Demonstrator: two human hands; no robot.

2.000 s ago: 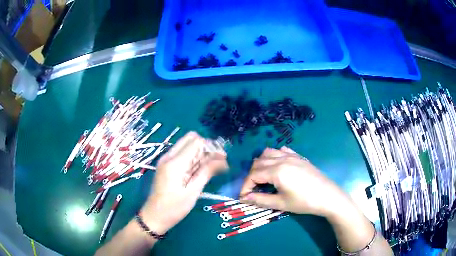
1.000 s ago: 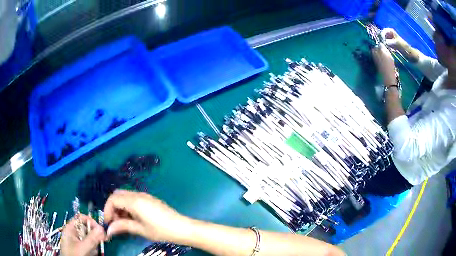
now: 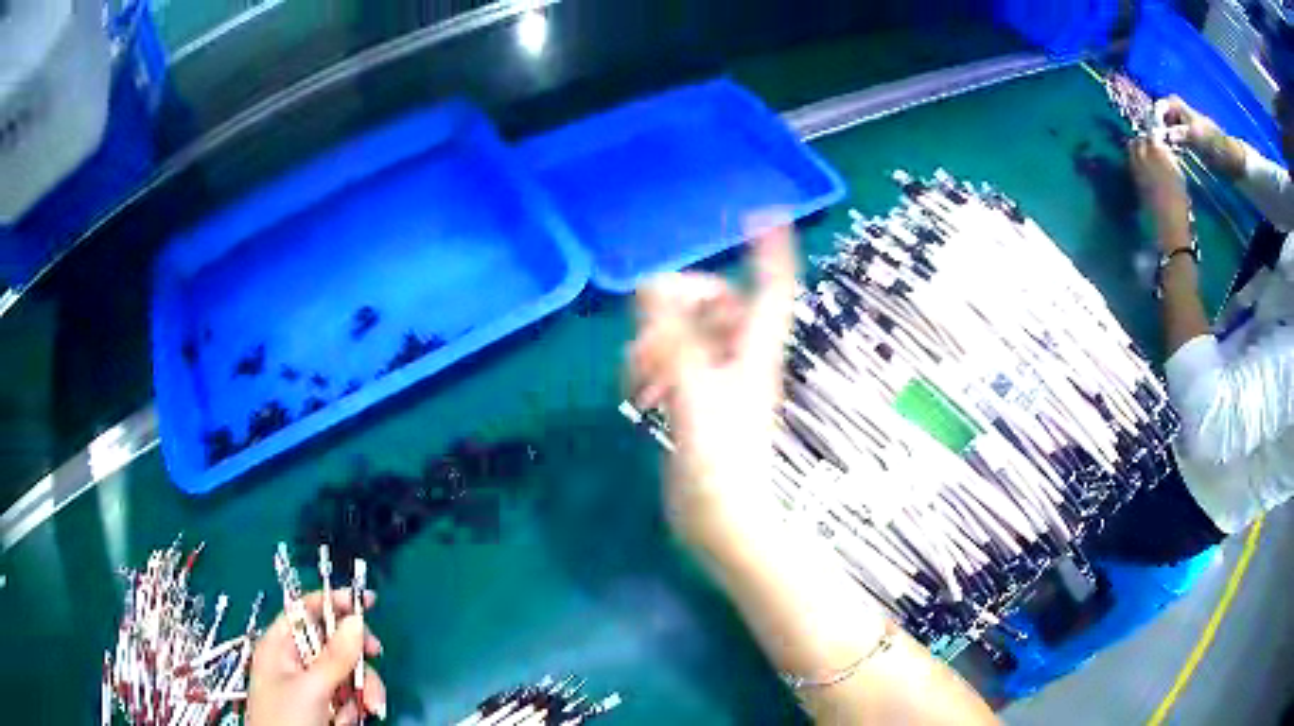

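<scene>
My left hand (image 3: 315, 667) is at the bottom left, closed on several white leads (image 3: 328, 596) that stand up fanned out, with clear or silver tips upward. My right hand (image 3: 717, 341) is raised and blurred over the left edge of the long cable stack, fingers apart, with nothing visible in it. A heap of black sleeves (image 3: 412, 496) lies on the green bench between the hands and the large tray. A loose pile of white and red leads (image 3: 170, 645) lies left of my left hand. Leads with black ends (image 3: 539, 705) show at the bottom edge, partly cut off.
A large blue tray (image 3: 383, 383) holds scattered black pieces. A smaller blue tray (image 3: 681, 177) adjoins it. A dense stack of long white cables (image 3: 979, 426) with a green tag fills the right. Another person (image 3: 1235, 383) works at the far right, hands on leads.
My right hand has left my left hand's side and risen up and right to the cable stack. The view has turned right since the oldest frame, bringing the other person into sight.
</scene>
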